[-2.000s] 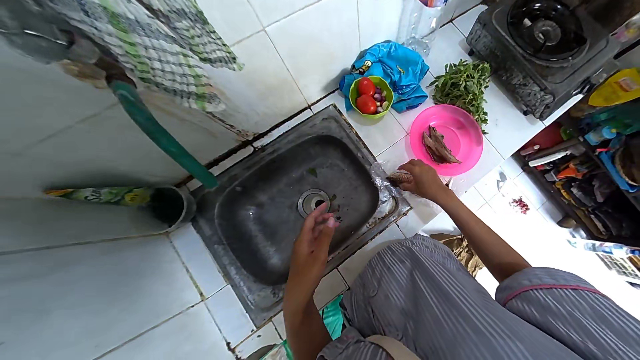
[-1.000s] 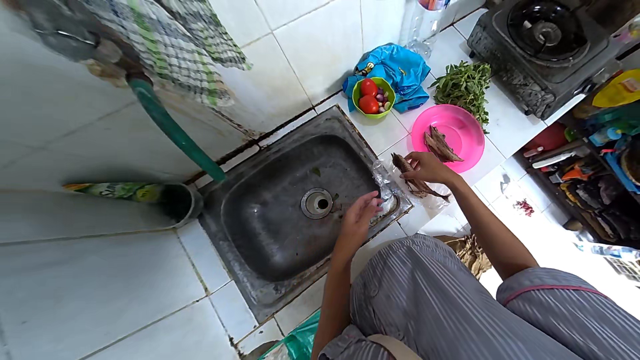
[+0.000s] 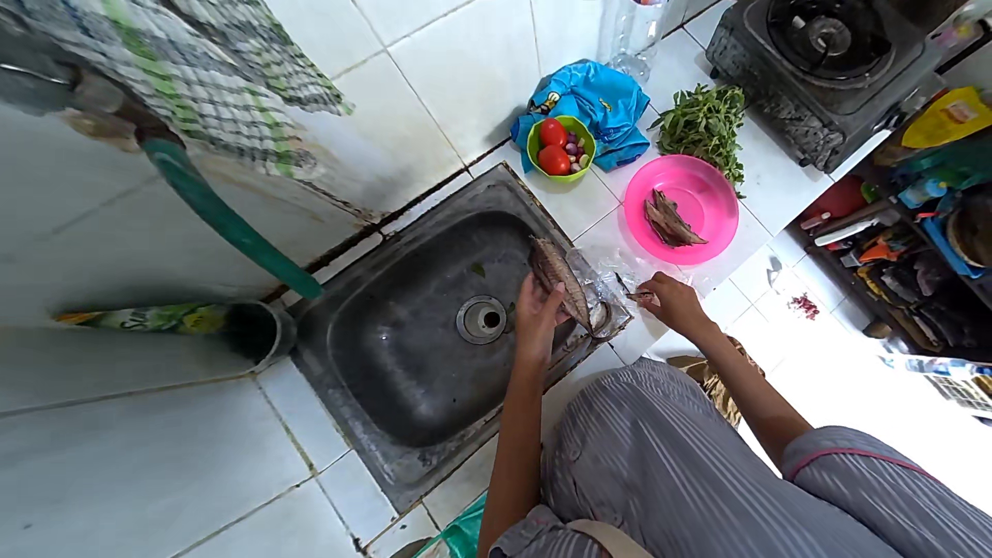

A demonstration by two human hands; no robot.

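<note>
My left hand (image 3: 538,316) holds a brown piece of fish (image 3: 561,280) over the right edge of the metal sink (image 3: 418,325). To its right, my right hand (image 3: 673,304) pinches a small brown piece, perhaps of fish, above a crumpled clear plastic bag (image 3: 612,267). A thin dark pointed thing shows just beside those fingers; I cannot tell what it is. More fish pieces (image 3: 671,220) lie in a pink plastic plate (image 3: 721,203) behind my right hand.
A green bowl (image 3: 535,147) holds tomatoes and small onions, against a blue plastic bag (image 3: 593,101). Leafy greens (image 3: 704,128) lie between the plate and a gas stove (image 3: 814,85). A green hose (image 3: 225,225) hangs over the sink's left corner. Shelves (image 3: 891,256) stand at the right.
The fish piece, held by my right hand one second ago, is now in my left hand. My left hand has moved from over the sink's middle towards its right edge.
</note>
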